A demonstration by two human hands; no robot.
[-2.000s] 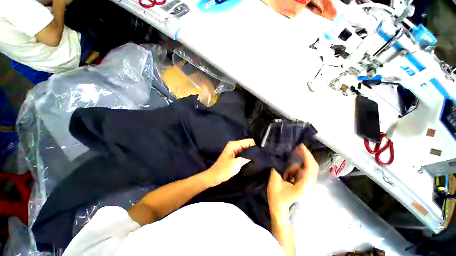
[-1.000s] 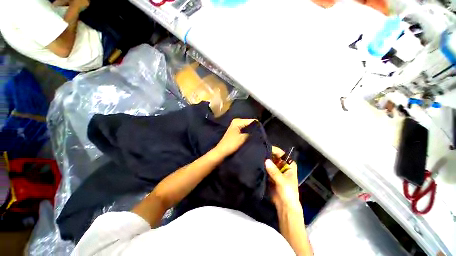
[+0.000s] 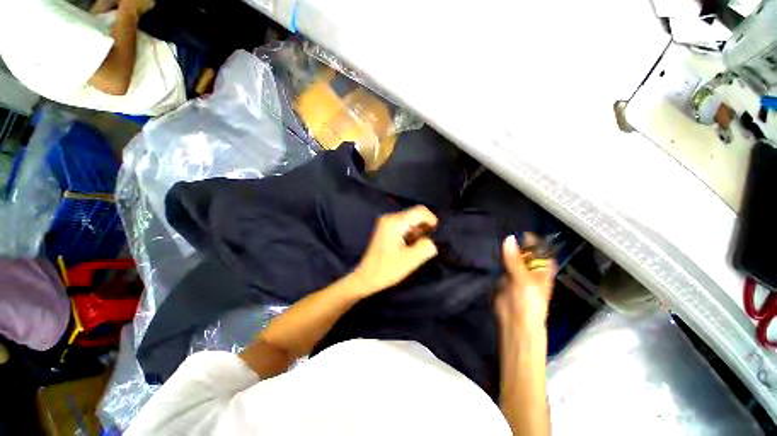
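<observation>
The dark garment [image 3: 281, 223] lies spread over my lap and over clear plastic. My left hand [image 3: 400, 247] is on the garment with its fingertips pinching the dark cloth. My right hand [image 3: 528, 277] is at the garment's right side, slightly blurred. It holds the thread snips [image 3: 538, 252], with a yellow part at the fingers and dark tips pointing out to the right. Whether its fingertips also hold the cloth is hard to tell.
The white table edge [image 3: 545, 183] runs diagonally on the right, with a phone [image 3: 756, 221], red-handled scissors [image 3: 761, 311] and sewing machine parts. Clear plastic [image 3: 204, 136] lies under the garment, near a yellow-brown package [image 3: 328, 115]. Blue crates [image 3: 85, 183], a red item and another person are at left.
The view has shifted towards the left, so the table things sit further right. My right hand has moved right, away from my left hand, with the snips. The cloth between them is spread wider.
</observation>
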